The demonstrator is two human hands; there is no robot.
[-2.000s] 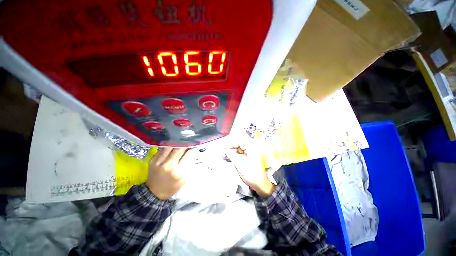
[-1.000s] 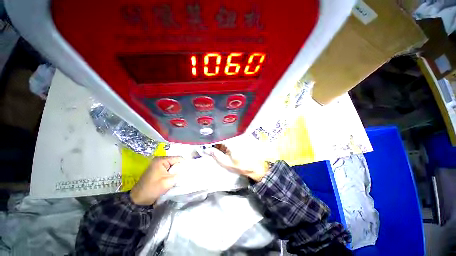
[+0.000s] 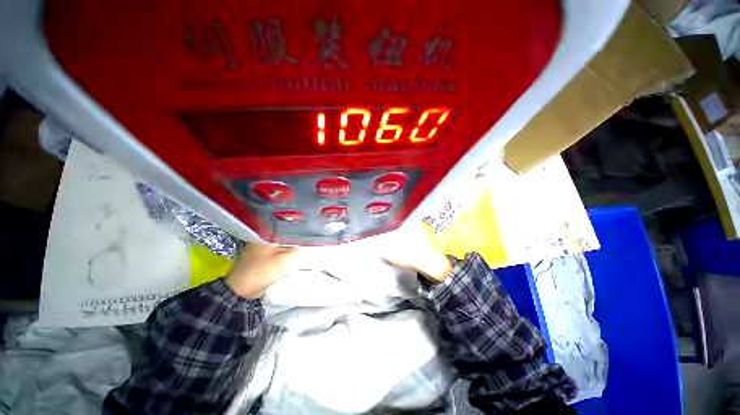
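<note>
The button attaching machine (image 3: 333, 154) fills the upper middle with its red panel, and its counter reads 1060. A white garment (image 3: 357, 348) lies bunched from the lap up to the table edge, blown out by the lamp. My left hand (image 3: 260, 269) is on the garment's left part below the machine head, its fingertips partly under the head. My right hand (image 3: 423, 258) is on the garment's right part, washed out by glare. Both hands hold the cloth. The dies and the fingertips are hidden by the head and glare.
Small metal pieces in clear plastic (image 3: 203, 231) lie left of the head. More small pieces (image 3: 445, 215) lie right, beside yellow tape (image 3: 479, 231). A blue bin (image 3: 641, 316) with pale cloth stands right, a cardboard box (image 3: 600, 89) behind. A grey-white cloth heap (image 3: 65, 365) is at left.
The machine head looks larger and lower in view. Both hands have moved in under it with the cloth; the right fingertips, visible near the dies before, are now hidden or washed out. The counter is unchanged.
</note>
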